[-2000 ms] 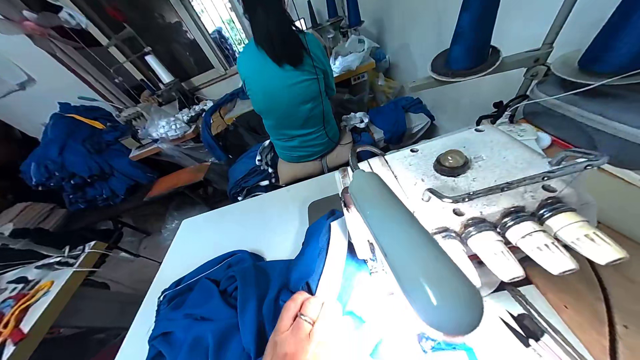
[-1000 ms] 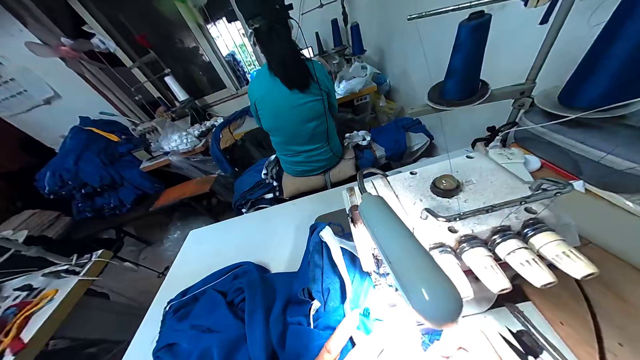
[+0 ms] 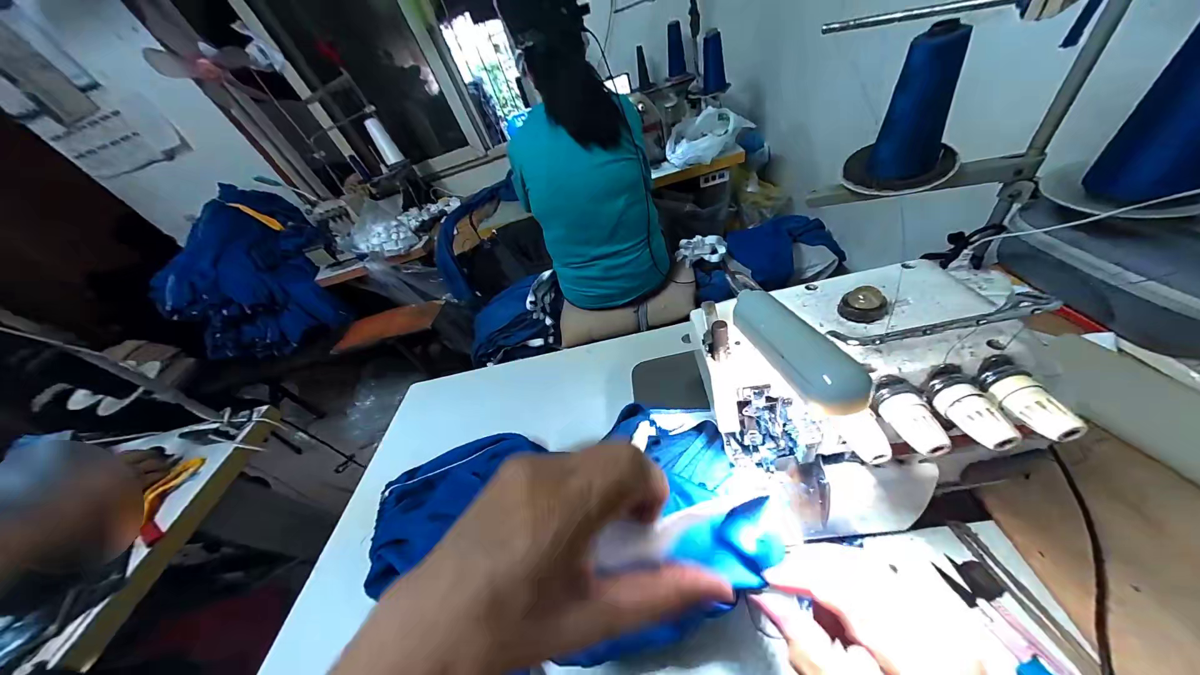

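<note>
A blue garment (image 3: pixel 450 497) with thin white piping lies bunched on the white sewing table, partly under the needle area of an industrial sewing machine (image 3: pixel 769 427). My left hand (image 3: pixel 544 553), blurred and close to the camera, is over the garment with its thumb pointing right. A pale and blue piece of cloth (image 3: pixel 727 544) shows beside its thumb and curled fingers; whether they grip it is unclear. In strong glare at the bottom, my right hand (image 3: pixel 830 633) has its fingers at the cloth's lower right edge; their hold is washed out. A grey-green cover (image 3: pixel 802 352) is above the machine head.
A co-worker in a teal top (image 3: pixel 595 206) sits beyond the table, back turned. Blue thread cones (image 3: pixel 923 98) stand at the upper right. Tweezers or snips (image 3: pixel 980 581) lie right of my right hand. Blue garments (image 3: pixel 244 272) are heaped at left; a blurred shape (image 3: pixel 66 506) is at the left edge.
My left hand has come up large over the garment, and my right hand now shows at the bottom. The white-edged part that stood raised two seconds ago is lower. A blurred shape has appeared at left.
</note>
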